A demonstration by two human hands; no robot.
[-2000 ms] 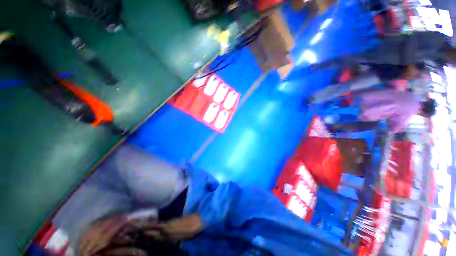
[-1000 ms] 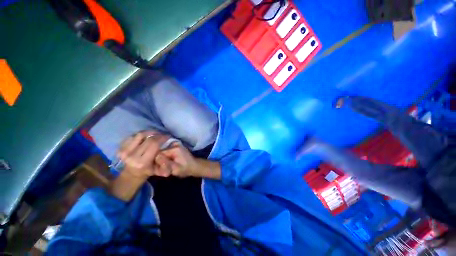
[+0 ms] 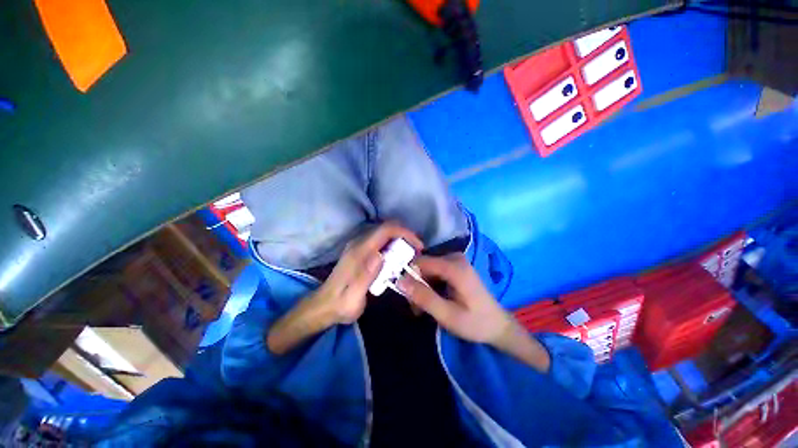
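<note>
A small white unit (image 3: 392,265) is held over my lap. It has dark spots near its lower end, and a short white strip sticks out towards the right. My left hand (image 3: 360,273) grips the unit from the left, with fingers around its side. My right hand (image 3: 455,296) is at its right side, with thumb and fingertips on the short white strip (image 3: 414,275). The fingers hide part of the unit.
The green-matted bench (image 3: 236,96) curves across the top, bearing an orange piece (image 3: 83,39), a small dark oval object (image 3: 30,222) and a black-orange tool (image 3: 459,39). A red tray (image 3: 544,77) with white units is beyond its edge. Cardboard boxes (image 3: 131,359) lie lower left; stacked red trays (image 3: 682,319) lower right.
The view has turned and steadied, so bench and red tray appear shifted. My hands, earlier clasped close together, are now slightly apart, with the white unit clearly visible between them.
</note>
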